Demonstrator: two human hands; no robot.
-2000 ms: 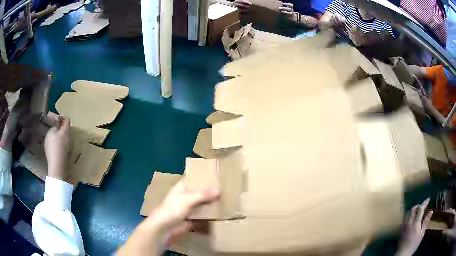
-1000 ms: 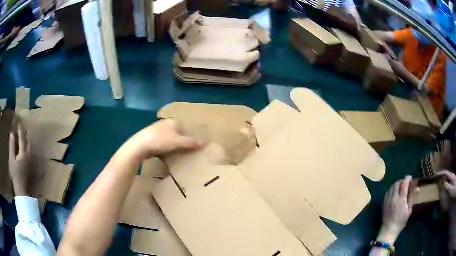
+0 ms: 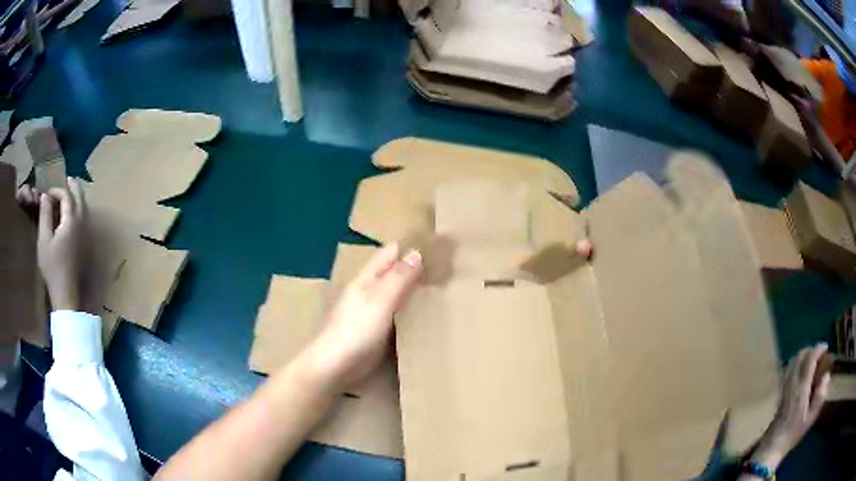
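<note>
A tan box blank [image 3: 479, 357] with dark slots is held tilted in front of me, its side panels partly raised. My left hand [image 3: 361, 315] grips its left edge near the upper corner, thumb and fingertips at a small flap. Of my right hand only a fingertip [image 3: 584, 248] shows, at the corner flap on the blank's right side; the rest is hidden behind the cardboard. More flat blanks [image 3: 296, 324] lie below and behind it on the green table.
A nested pile of partly folded blanks [image 3: 493, 80] stands across the table [image 3: 272, 207]. Brown boxes [image 3: 676, 56] stand at back right. Another person's hand [image 3: 66, 235] is on blanks at left; a braceleted hand [image 3: 798, 399] is at right. A pale post [image 3: 284, 66] rises behind.
The blank has turned more upright, and its end panel and corner flaps now stand up. My left hand has moved from over the end flaps to the left edge. The view has shifted.
</note>
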